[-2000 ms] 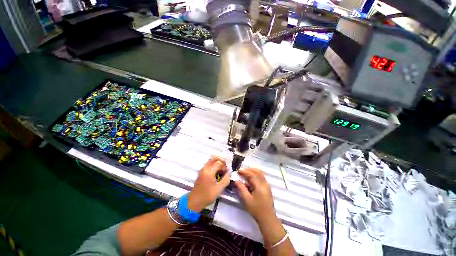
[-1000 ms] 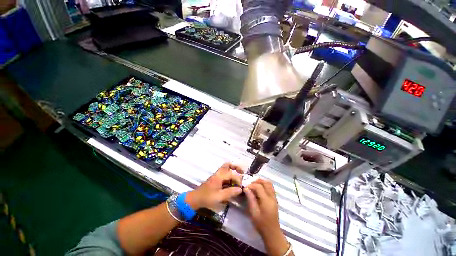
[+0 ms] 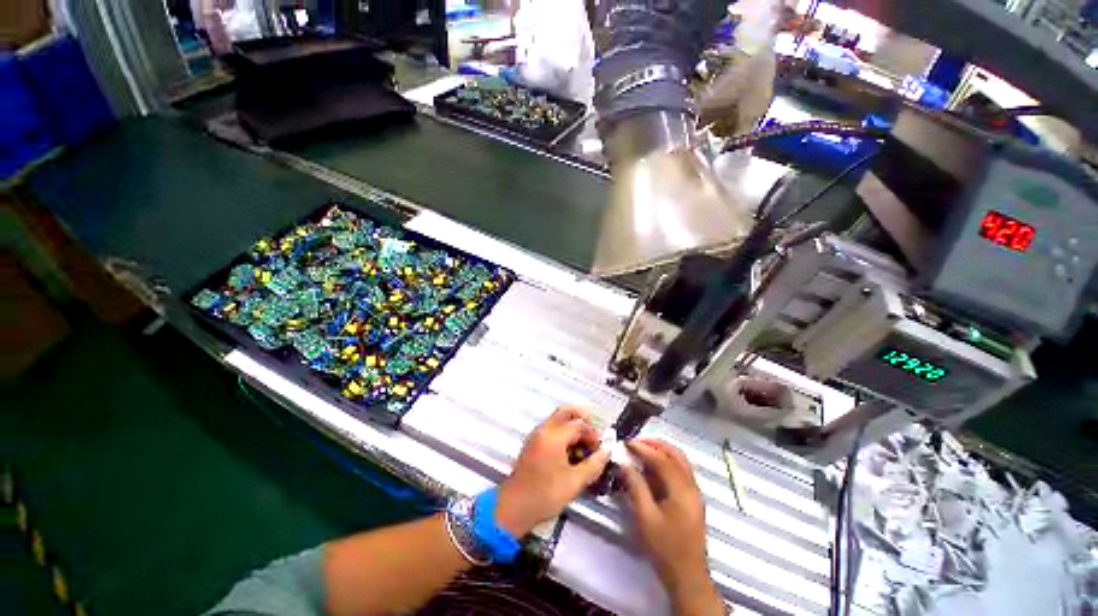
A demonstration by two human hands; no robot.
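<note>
My left hand (image 3: 556, 467), with a blue strap on its wrist, pinches a small circuit board (image 3: 580, 454) that is mostly hidden by the fingers. My right hand (image 3: 657, 484) is close beside it, fingertips at a small white part (image 3: 612, 443) held against the board. Both hands are just below the dark tip of the soldering head (image 3: 631, 418). The fingers and the tip hide the contact point and most of the fixture.
A black tray heaped with circuit boards (image 3: 361, 307) lies left. White parts (image 3: 951, 517) are piled right. A fume hood (image 3: 662, 199), temperature controller (image 3: 1009, 235) and counter (image 3: 915, 361) stand behind. A thin yellowish stick (image 3: 733, 475) lies on the ribbed plate. A person (image 3: 552, 46) is beyond the conveyor.
The camera view has shifted, so the bench appears further right and slightly lower. Both hands stay together under the soldering tip, with small finger changes. The counter went from 12919 to 12920.
</note>
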